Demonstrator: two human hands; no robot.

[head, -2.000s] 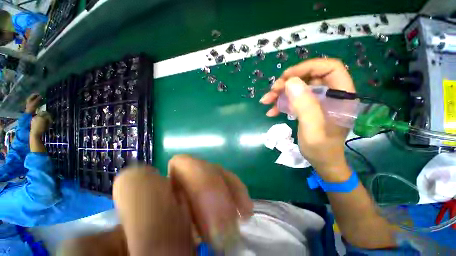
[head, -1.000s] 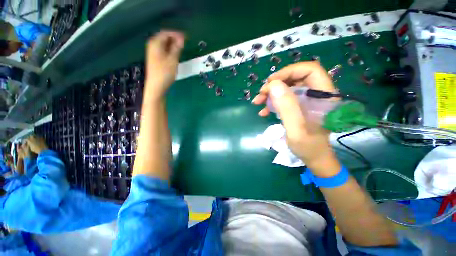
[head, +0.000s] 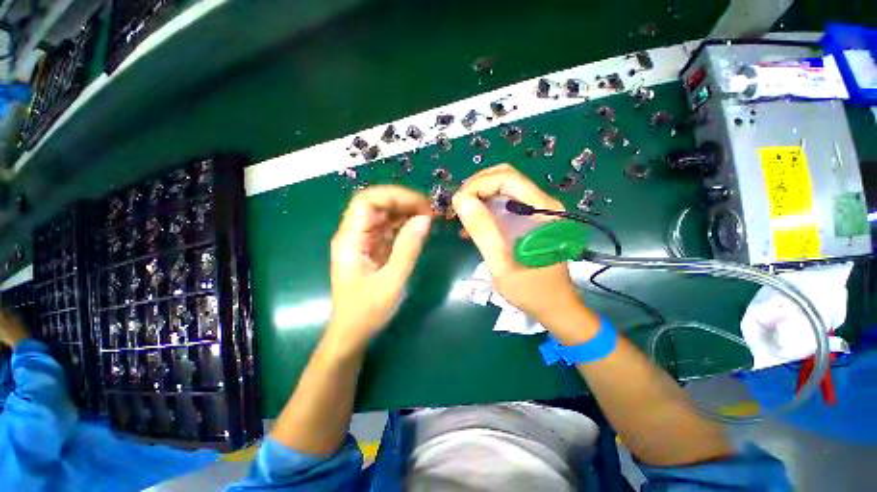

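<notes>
My right hand [head: 524, 240] grips the dispensing syringe [head: 519, 223] like a pen. The hand hides much of its barrel; the green cap [head: 553, 243] shows at its back end, with a clear air hose [head: 712, 264] leading right. My left hand [head: 378, 255] is beside it, thumb and fingertips pinched at a small dark metallic component [head: 442, 201] between the two hands. The fingertips partly hide it, and the syringe tip cannot be made out. Many like parts lie above on a white strip [head: 313, 165] and the green mat [head: 317, 250].
Black blister trays [head: 236, 288] stand left. A grey controller box [head: 745, 163] with a white and blue tube [head: 793, 79] on it stands right. Crumpled white paper [head: 500, 312] lies under my right wrist, another wad [head: 769, 327] below the box. A coworker's blue sleeve [head: 38, 399] is far left.
My left hand has come from the upper left to beside my right hand, now with a component at its fingertips. The view has shifted, showing more of the box. The syringe stays in my right hand.
</notes>
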